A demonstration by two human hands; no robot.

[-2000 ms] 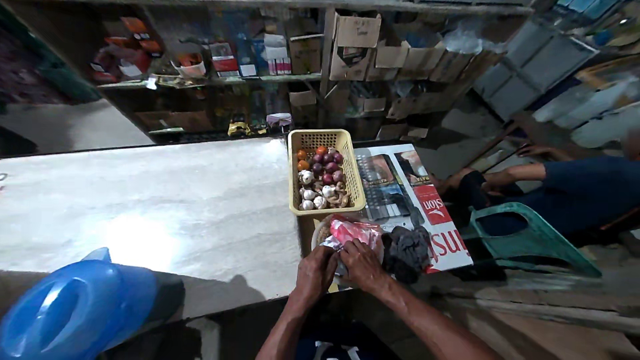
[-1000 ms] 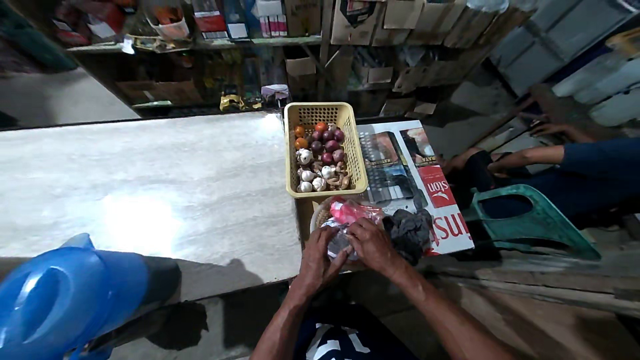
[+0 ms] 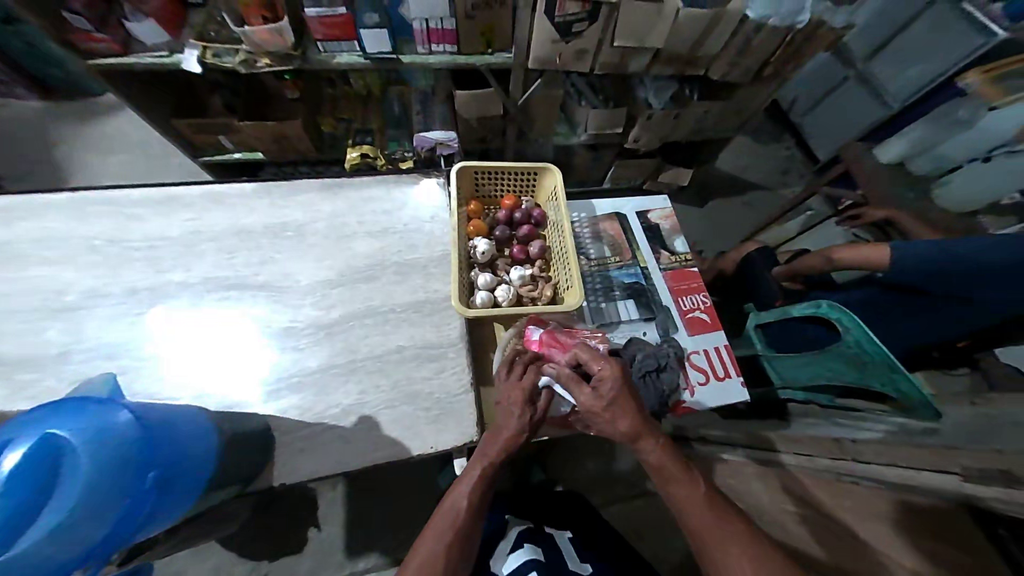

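My left hand [image 3: 520, 392] and my right hand [image 3: 604, 392] are close together at the counter's near right corner, fingers on a clear and pink plastic packet [image 3: 564, 340]. Something white shows between the fingers; what it is cannot be told. The packet lies over a round, shallow container [image 3: 506, 344], mostly hidden by the hands. A crumpled dark cloth [image 3: 652, 372] is just right of my right hand. Beyond the hands stands a yellow plastic basket [image 3: 572, 280] holding red onions [image 3: 526, 234], garlic bulbs [image 3: 505, 295], orange-red tomatoes [image 3: 477, 228] and brown ginger-like roots [image 3: 538, 290].
A pale counter [image 3: 320, 304] extends left, with a blue plastic pitcher [image 3: 152, 456] near its front edge. Right of the basket lies a printed board [image 3: 652, 320]. A green plastic chair [image 3: 848, 360] and a seated person [image 3: 944, 280] are at the right. Shelves with cardboard boxes [image 3: 560, 36] stand behind.
Both hands stay at the packet while their fingers have shifted on it. The view has moved somewhat.
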